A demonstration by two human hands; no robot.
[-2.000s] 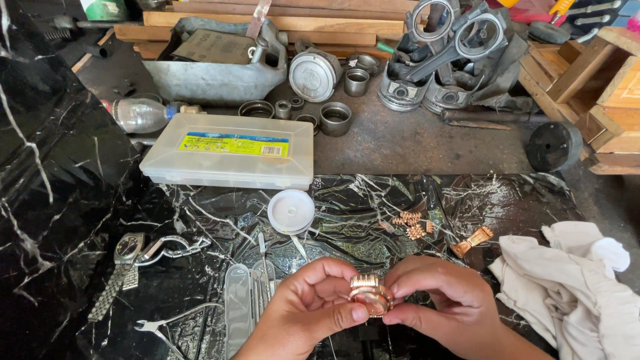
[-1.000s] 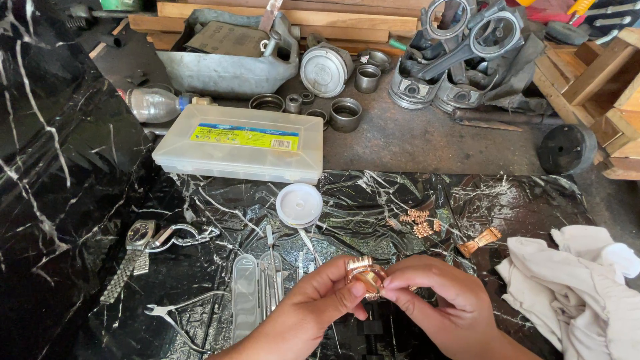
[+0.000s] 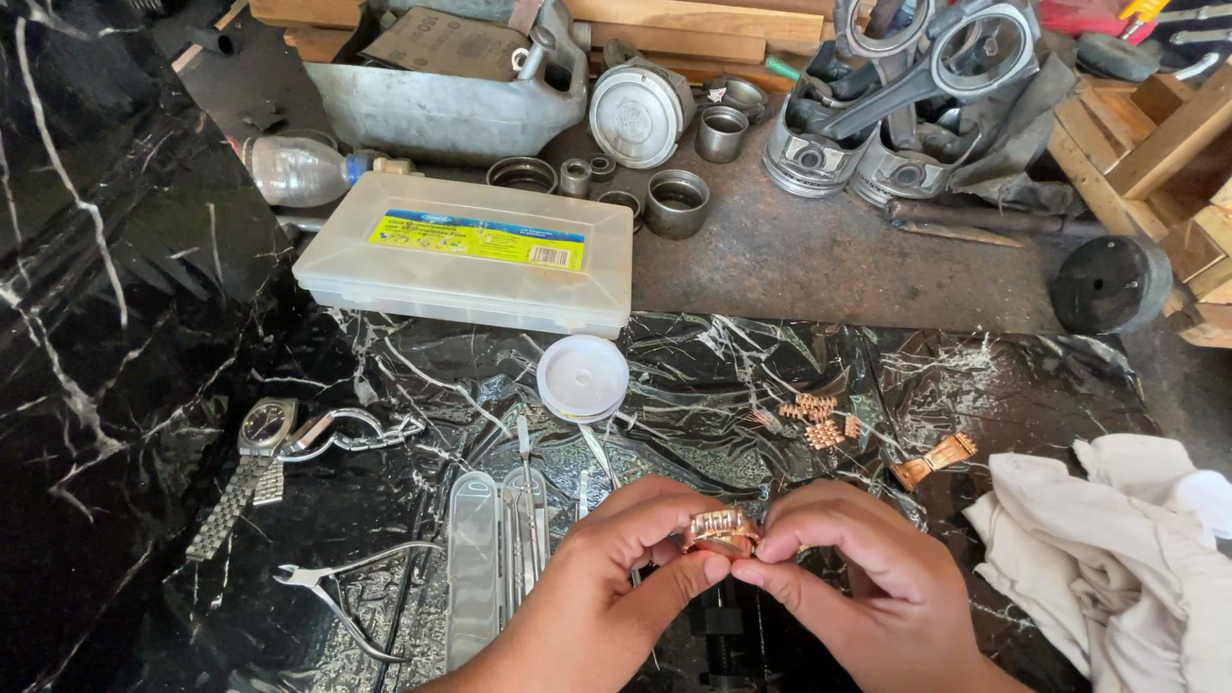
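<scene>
A rose-gold wristwatch (image 3: 722,531) with its link bracelet is pinched between my two hands, low in the view. My left hand (image 3: 640,568) grips its left side with thumb and fingers. On its right side, the thumb and index finger of my right hand (image 3: 857,577) close on it. Loose rose-gold bracelet links (image 3: 820,420) and a rose-gold clasp piece (image 3: 934,460) lie beyond my right hand. A slim open plastic case (image 3: 474,568) with thin metal tools (image 3: 525,510) is left of my left hand. Steel nippers (image 3: 351,587) and a steel watch (image 3: 268,425) lie farther left.
A white round spool (image 3: 582,377) and a translucent organizer box (image 3: 462,248) stand ahead. Behind are pistons (image 3: 813,149) with connecting rods, metal rings (image 3: 677,200), a cut metal container (image 3: 443,106) and a plastic bottle (image 3: 300,171). A cream cloth (image 3: 1097,549) lies right, below wooden pieces (image 3: 1174,144).
The rose-gold watch has been turned a little between my fingers; both hands stay on it. The other things keep their places.
</scene>
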